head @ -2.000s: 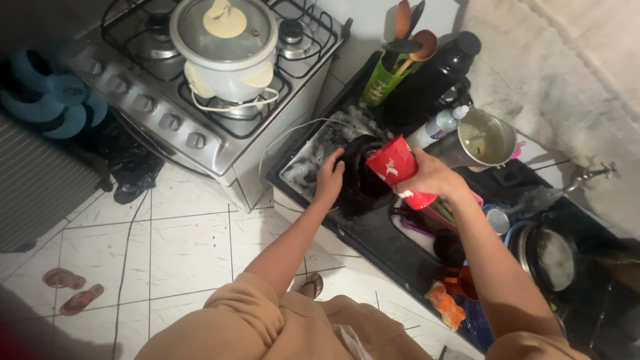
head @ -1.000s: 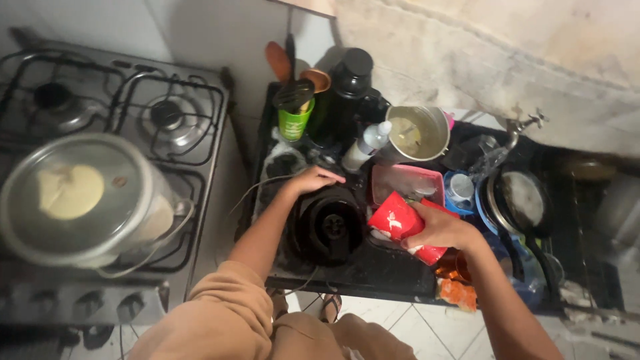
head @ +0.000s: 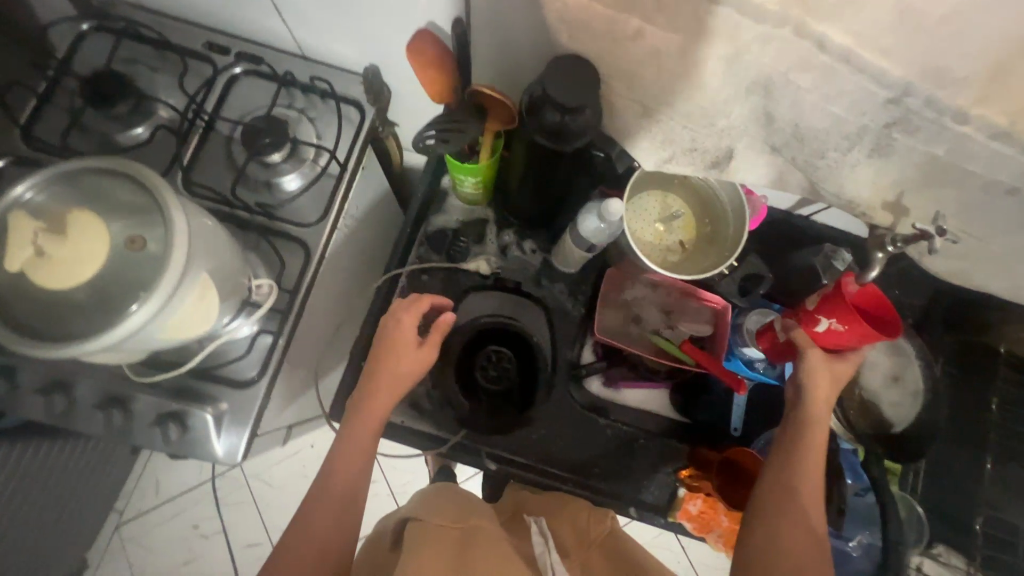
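Note:
My right hand (head: 820, 364) holds a red plastic cup (head: 860, 316) with a white print, tilted under the spout of the metal faucet (head: 888, 248). Whether water runs is hard to tell. My left hand (head: 412, 340) is empty, its fingers loosely curled, just left of a black appliance base (head: 500, 364) with a round well. A white cord (head: 436, 268) lies behind that hand. Between the hands a pink plastic container (head: 640, 308) sits in the sink among dishes, with red and green handles in it. An aluminium pot (head: 684, 216) stands behind it.
A stove (head: 320, 232) with a lidded white pot (head: 112, 264) is at left. On the counter stand a green utensil cup (head: 474, 172), a black bottle-like item (head: 560, 104) and a clear bottle (head: 588, 232). Orange sponge-like material (head: 708, 520) lies at the front edge; a frothy pan (head: 888, 388) is at right.
My right hand has carried the red cup rightward, from above the black appliance base to the faucet. My left hand has come off the appliance's back edge. The view has shifted toward the counter.

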